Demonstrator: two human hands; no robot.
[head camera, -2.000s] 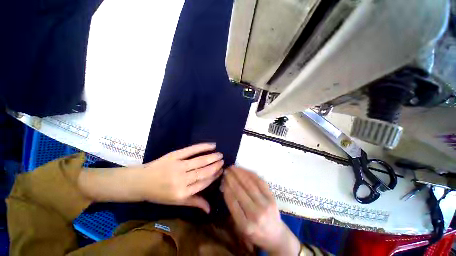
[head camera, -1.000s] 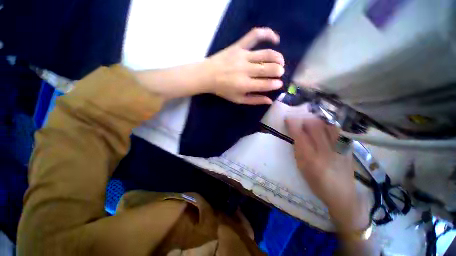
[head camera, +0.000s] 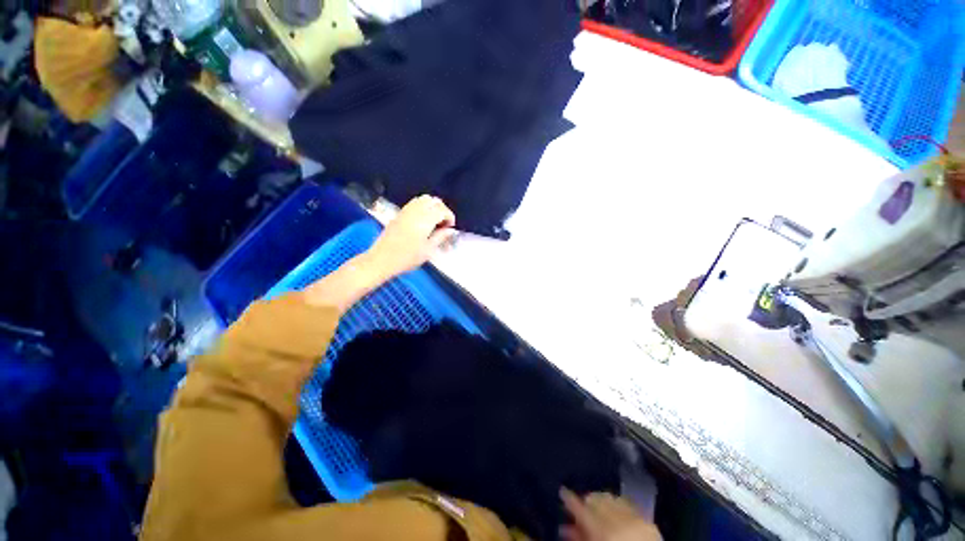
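A stack of dark cut fabric lies on the white table at the upper left. My left hand is at its near corner, fingers curled on the fabric edge. A pale strip shows beside the fingertips. Dark fabric lies heaped over the blue mesh basket at my lap. My right hand is low at this fabric, cut off by the bottom edge; its grip is unclear. The sewing machine head is at the right, with no dark panel under its needle area.
Shears lie right of the needle, handles at the lower right. A red tray and a second blue basket with pale items stand at the far edge. A dark blue bin and clutter are at the left. Printed scale marks run along the front edge.
The view has swung left. The dark panel has left the machine; dark fabric now lies over the lap basket. My left hand has moved to the stack, my right hand down from the needle area.
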